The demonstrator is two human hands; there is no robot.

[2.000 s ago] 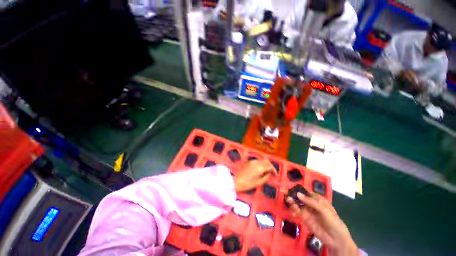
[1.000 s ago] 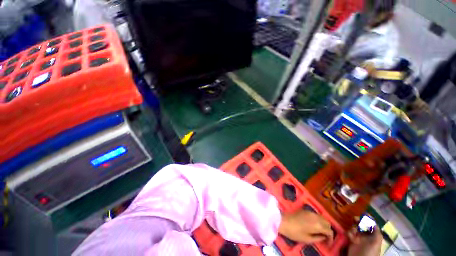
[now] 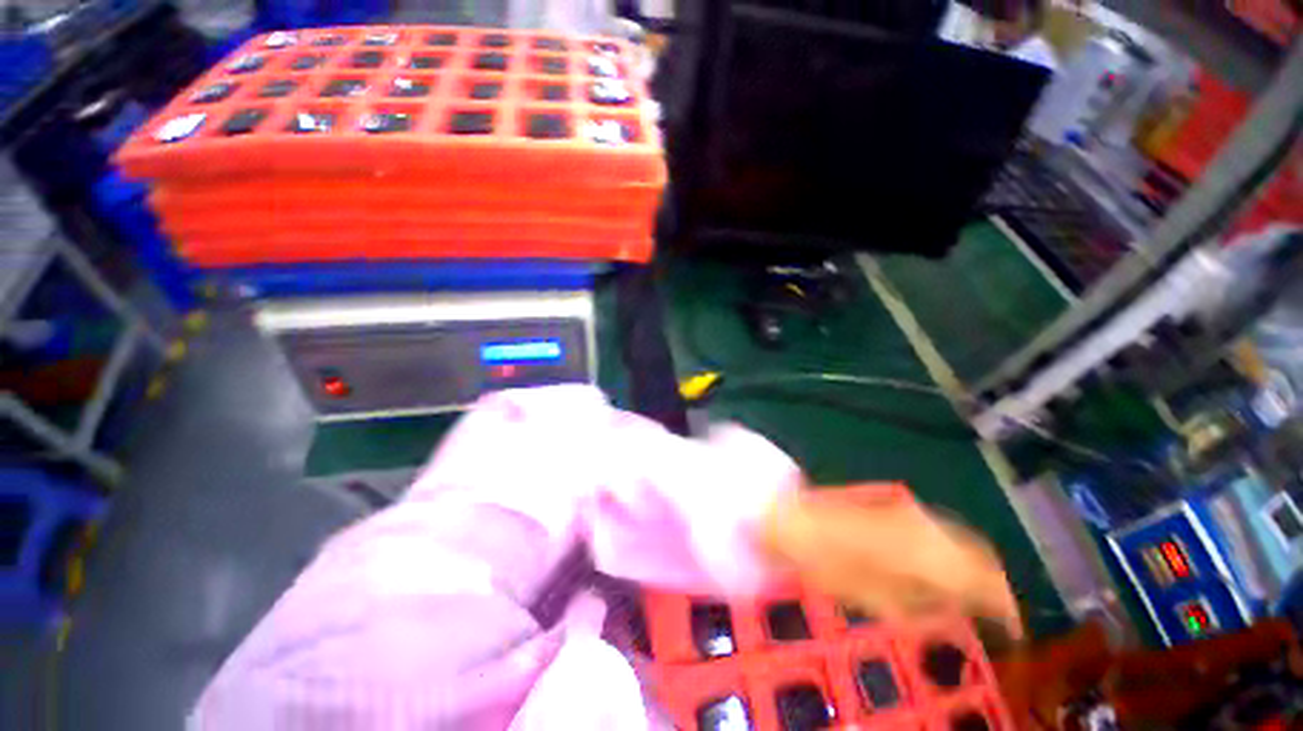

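The red-orange pocket tray (image 3: 750, 628) lies at the bottom centre, cut off by the lower edge. Several dark watch bodies (image 3: 803, 706) sit in its pockets, and some have bright patches. My left hand (image 3: 893, 550), in a pink sleeve, is over the tray's far edge. It is motion-blurred, so its fingers and any thing in them cannot be made out. My sleeve hides the tray's left part. My right hand is not in view. The orange-brown fixture (image 3: 1172, 671) is blurred and cut off at the lower right.
Stacked red-orange trays (image 3: 415, 200) with watches stand at upper left on a grey instrument (image 3: 429, 364) with a blue display. A black monitor (image 3: 843, 136) stands behind. A blue-fronted instrument (image 3: 1179, 571) is at right. A metal post (image 3: 1129, 271) crosses the upper right.
The view has swung left, so the stacked trays are now fully in view and the fixture has shifted to the lower right. My right hand with the lit watch has left the picture.
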